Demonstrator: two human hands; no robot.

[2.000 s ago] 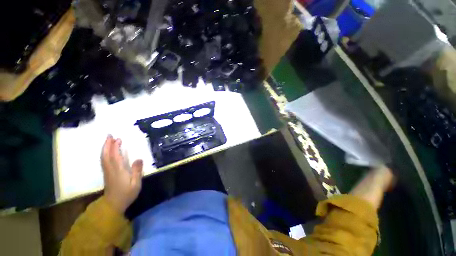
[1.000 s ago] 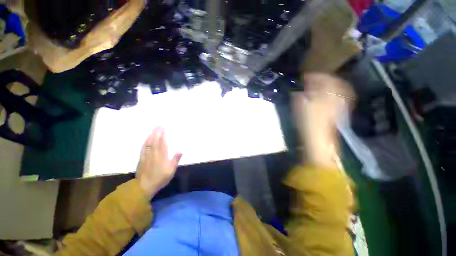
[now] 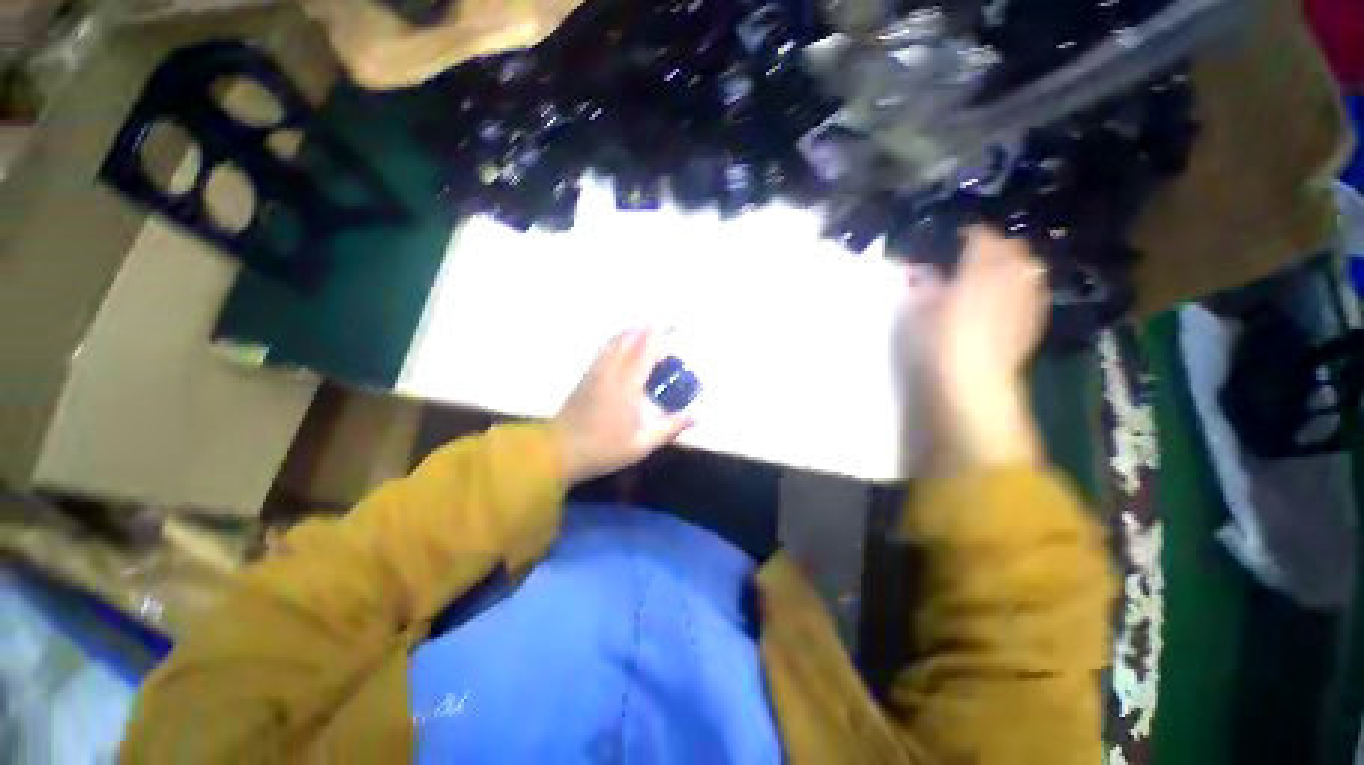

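My left hand (image 3: 613, 411) is over the front part of the white work sheet (image 3: 770, 314), with a small black socket insert (image 3: 673, 384) between thumb and fingers. My right hand (image 3: 980, 307) is blurred at the right end of the sheet, its fingers at the edge of the heap of black socket inserts (image 3: 733, 112). Whether its fingers hold a part cannot be told.
Black panel frames (image 3: 225, 157) with round openings stand at left on the dark green bench (image 3: 337, 299). A carton (image 3: 172, 359) is left of the bench. Clear plastic lies on the heap. The green conveyor (image 3: 1197, 598) with its flaking edge is at right.
The view has swung left. The black panel on the sheet two seconds ago is gone from it. My right hand has come from the conveyor to the heap. A socket insert is now in my left hand.
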